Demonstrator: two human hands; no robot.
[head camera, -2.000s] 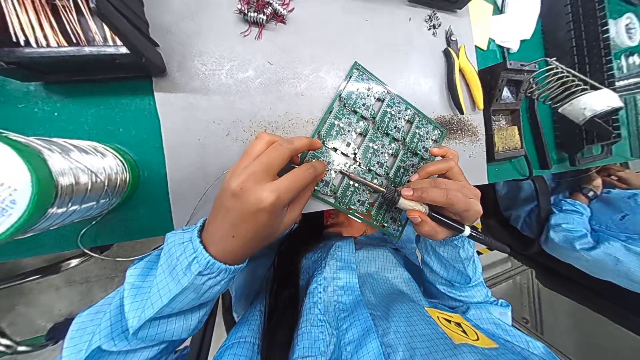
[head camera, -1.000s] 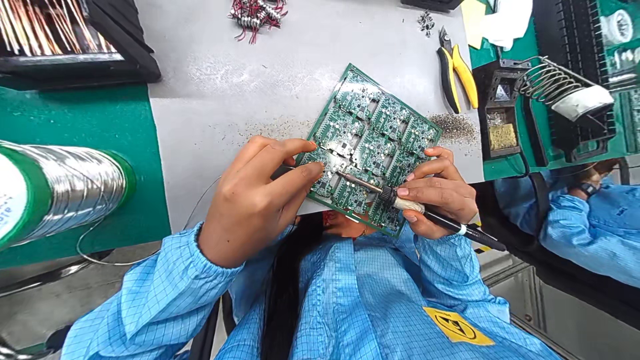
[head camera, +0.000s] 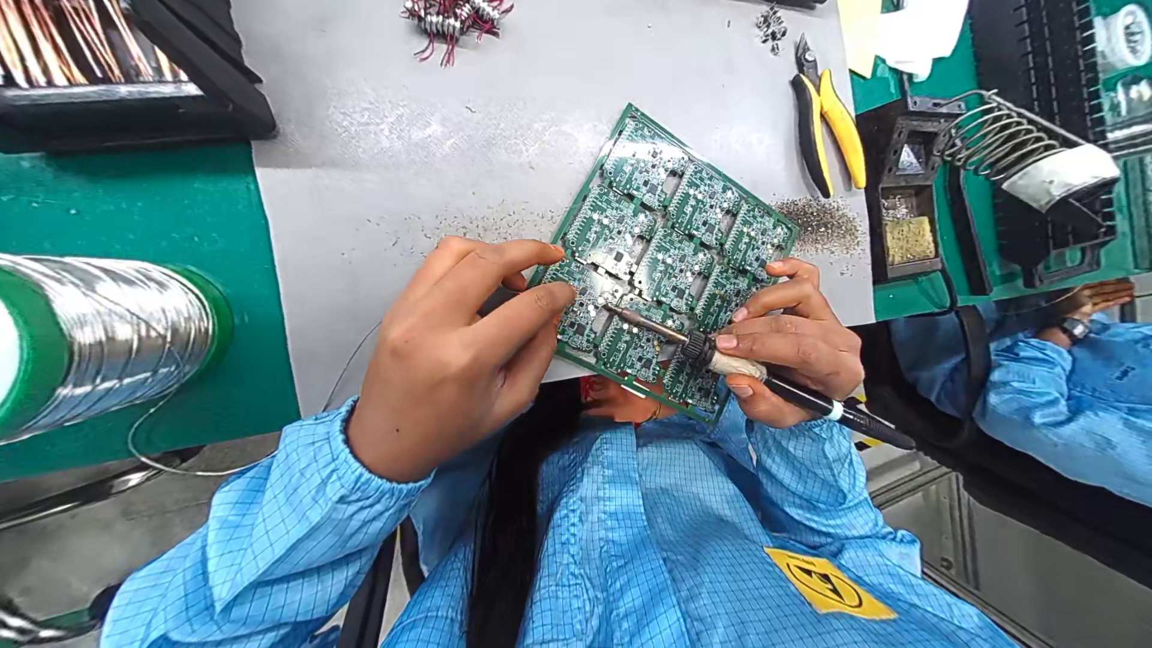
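Observation:
A green panel of printed circuit boards (head camera: 670, 261) is held tilted over the grey mat. My right hand (head camera: 792, 346) is closed around the handle of a soldering iron (head camera: 747, 369), with fingers also at the panel's right edge. The iron's metal tip points left and down onto the lower left part of the panel. My left hand (head camera: 477, 346) has its thumb and index finger at the panel's left edge. Solder wire (head camera: 351, 364) runs from a large spool (head camera: 117, 337) up behind my left hand; whether the fingers pinch it is hidden.
Yellow-and-black side cutters (head camera: 828, 126) lie at the mat's right, near scattered metal clippings (head camera: 819, 225). Beside them stand a sponge tray (head camera: 909, 238) and a coiled iron holder (head camera: 1008, 135). A black bin of copper-coloured leads (head camera: 90, 81) is upper left. A co-worker's sleeve (head camera: 1062, 387) shows at right.

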